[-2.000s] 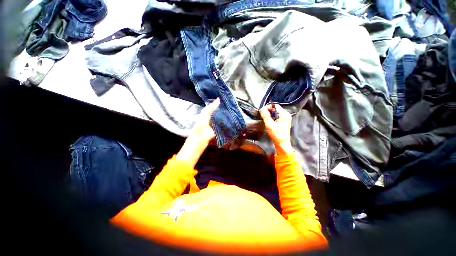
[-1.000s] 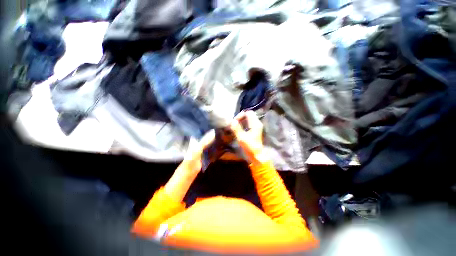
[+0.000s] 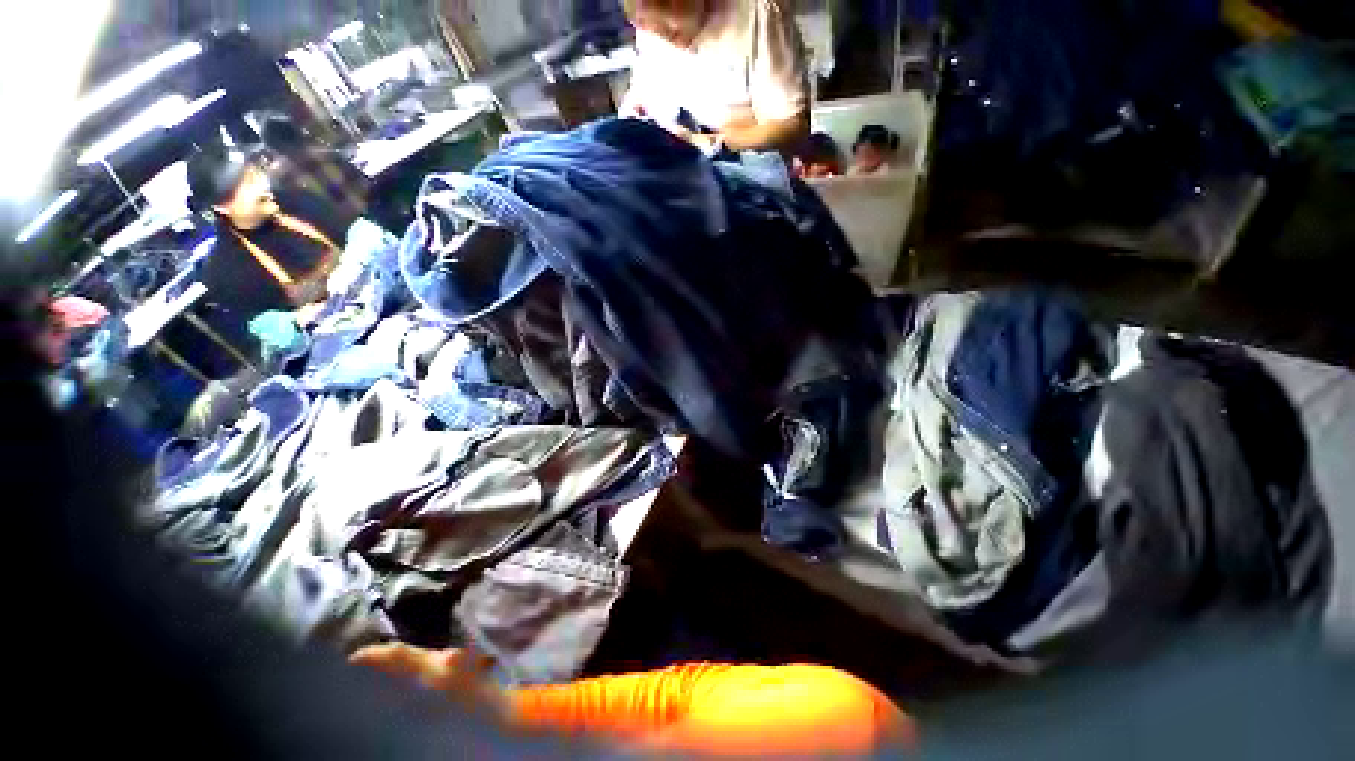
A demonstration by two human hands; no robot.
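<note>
An inside-out grey-beige denim garment [image 3: 491,491] lies over the table edge at the lower left, its lower end hanging in front of me. My right sleeve is orange and crosses the bottom. My right hand [image 3: 416,659] is small, dim and blurred at the sleeve's left end, by the garment's lower edge. Its fingers and anything in them cannot be made out. My left hand is out of the picture.
A tall dark-blue denim stack [image 3: 639,253] stands in the middle. Grey and navy garments [image 3: 966,476] and a black garment [image 3: 1204,491] lie on the right. A seated person [image 3: 268,245] is at the left back, another person [image 3: 728,75] behind the stack. Two small heads show beside them.
The view has swung to the right and up, showing the stack and people. My left hand has left the picture, and my right hand now shows only dimly at the bottom left.
</note>
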